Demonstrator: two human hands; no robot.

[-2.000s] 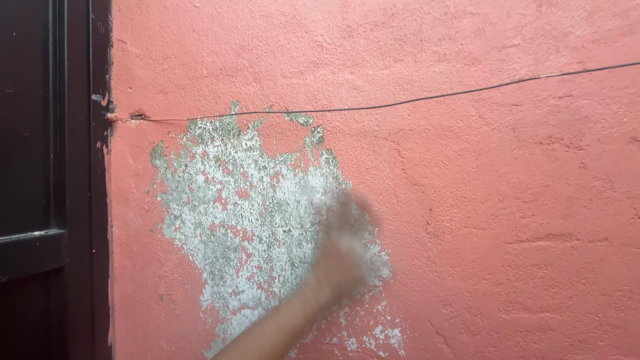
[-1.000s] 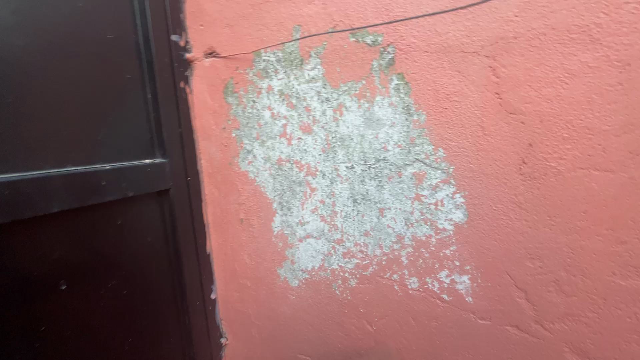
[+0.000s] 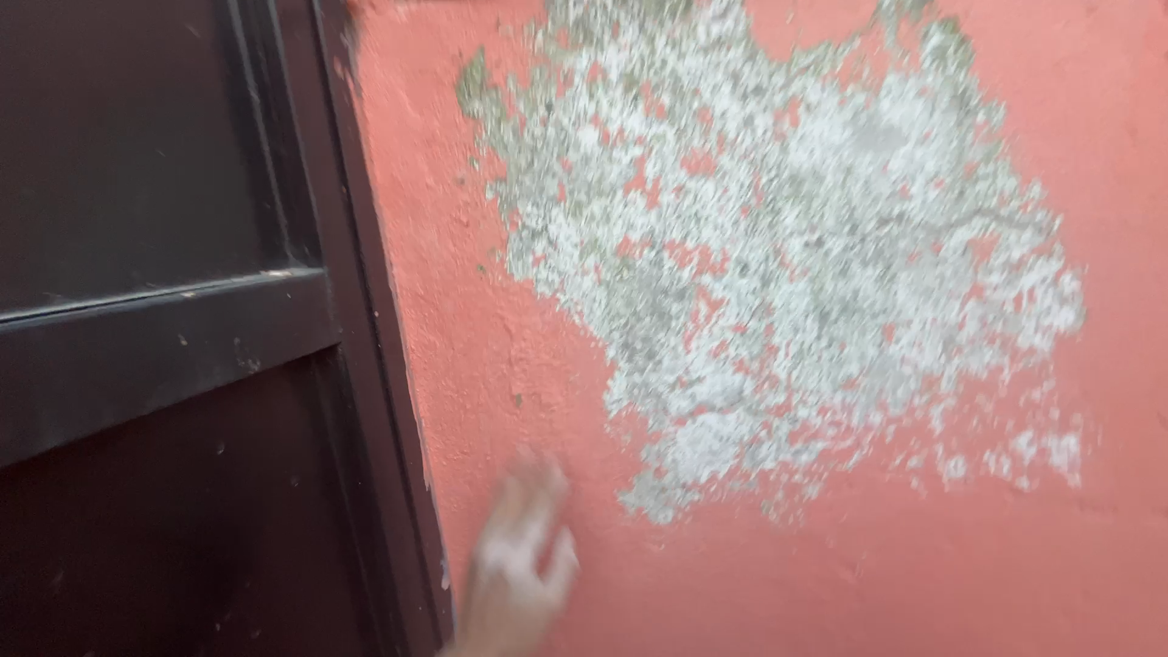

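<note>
My left hand [image 3: 520,557] is blurred at the bottom of the view, with its fingers pointing up and the thumb apart. Nothing shows in it. It is over or against the pink painted wall [image 3: 511,365]; whether it touches cannot be told. Up and to the right of the hand lies a large patch of bare, flaked grey-white plaster [image 3: 776,265], with bits of pink paint left in it and greenish edges near the top. My right hand is out of view.
A dark brown panelled door [image 3: 119,164] fills the left side, with a crossbar [image 3: 164,351] and a frame [image 3: 365,301] beside the wall's chipped edge. A thin crack [image 3: 985,217] runs through the right part of the patch.
Two seconds ago a blurred hand was over the right part of the patch; one second ago none showed. Now my left hand is below and left of the patch. The view has shifted left and down.
</note>
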